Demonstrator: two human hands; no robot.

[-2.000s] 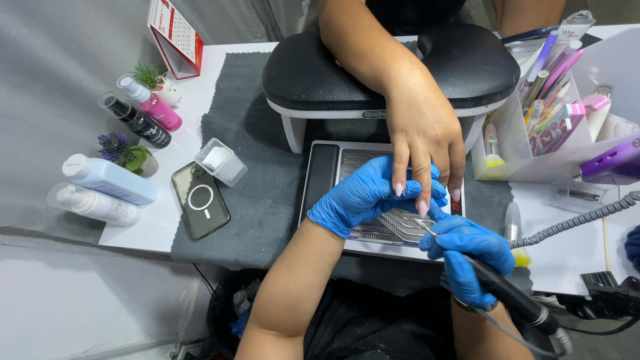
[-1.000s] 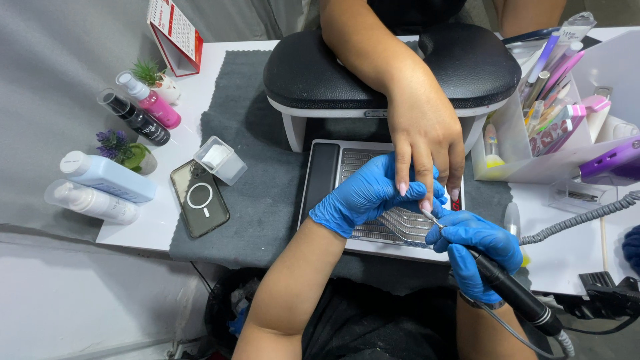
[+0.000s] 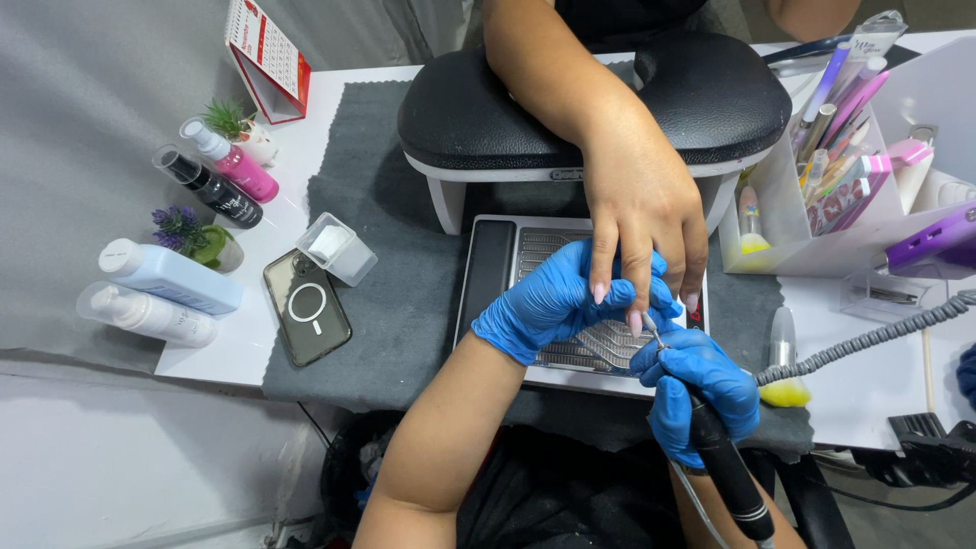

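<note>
My left hand (image 3: 560,301), in a blue glove, grips the fingers of another person's hand (image 3: 644,191) from below. That person's forearm rests over a black padded armrest (image 3: 473,114). My right hand (image 3: 705,381), also gloved in blue, holds a black electric nail drill (image 3: 724,457) like a pen. The drill's bit (image 3: 650,324) is at the tip of one pale pink nail (image 3: 634,322); whether it touches cannot be told. Beneath the hands lies a nail dust collector (image 3: 492,282) with a metal grille.
Left are a phone (image 3: 307,305), a clear plastic container (image 3: 337,248), several bottles (image 3: 171,278), small potted plants (image 3: 217,248) and a desk calendar (image 3: 267,65). Right are an organizer (image 3: 823,252) full of tools, a brush with yellow bristles (image 3: 783,358) and a coiled grey cord (image 3: 869,339).
The drill and my right hand have shifted slightly around the nail tip. My left hand keeps its hold on the other person's fingers.
</note>
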